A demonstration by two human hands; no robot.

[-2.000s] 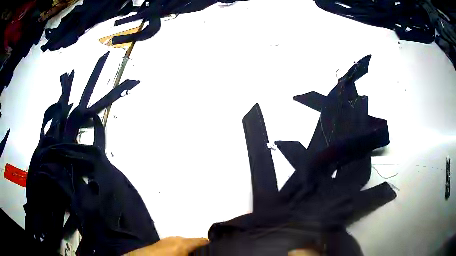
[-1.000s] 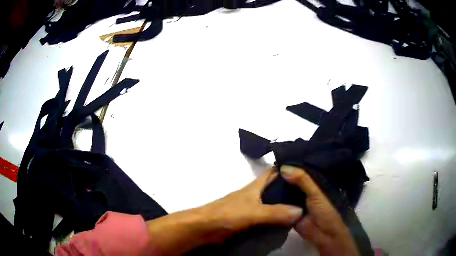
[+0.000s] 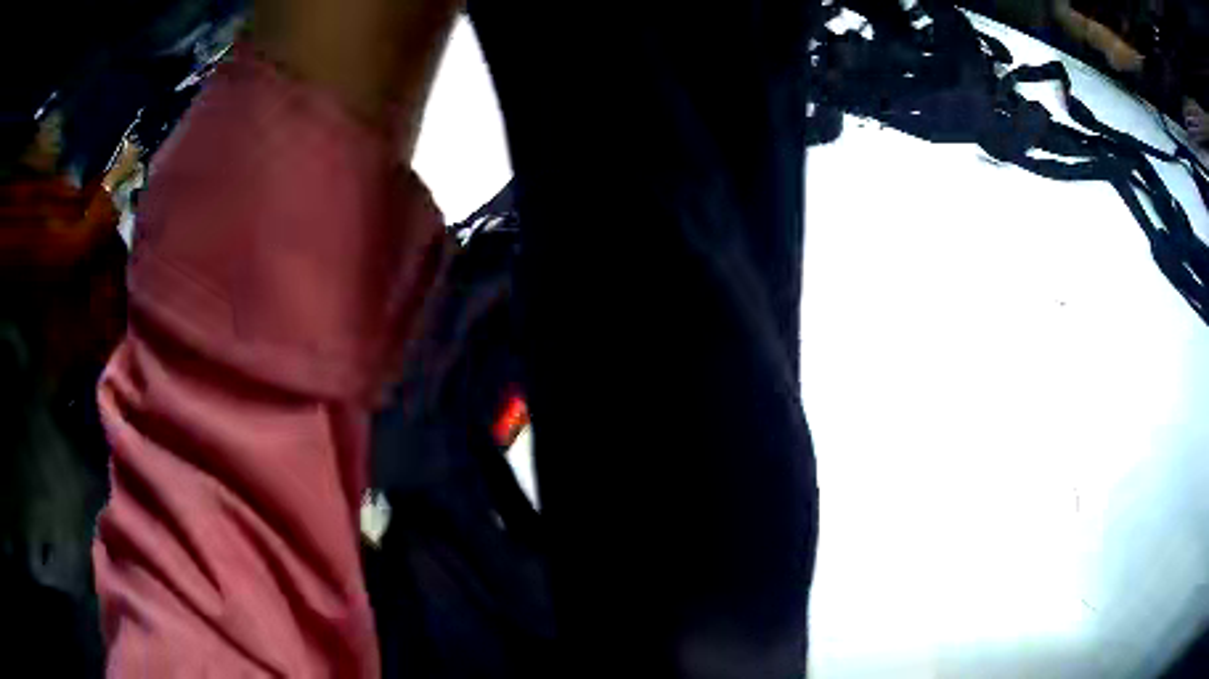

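A thick bundle of dark navy strips [image 3: 663, 332] hangs very close to the camera, from the top edge to the bottom edge of the picture. My left forearm in a pink sleeve rises on the left, and the wrist runs out at the top edge. My left hand is out of the picture, so its hold on the bundle cannot be seen. My right hand is not in view. More dark fabric [image 3: 444, 557] lies behind, between the sleeve and the bundle.
The white table [image 3: 981, 398] shows on the right. A pile of dark strips [image 3: 928, 80] runs along its far edge. A small piece of red tape [image 3: 511, 418] shows between the fabrics. Part of another person's arm [image 3: 1098, 33] is at the top right. The left side is dark and blurred.
The dark bundle has gone from the table to upright, close before the camera. My left arm has risen, and both hands have left the picture. The view has shifted.
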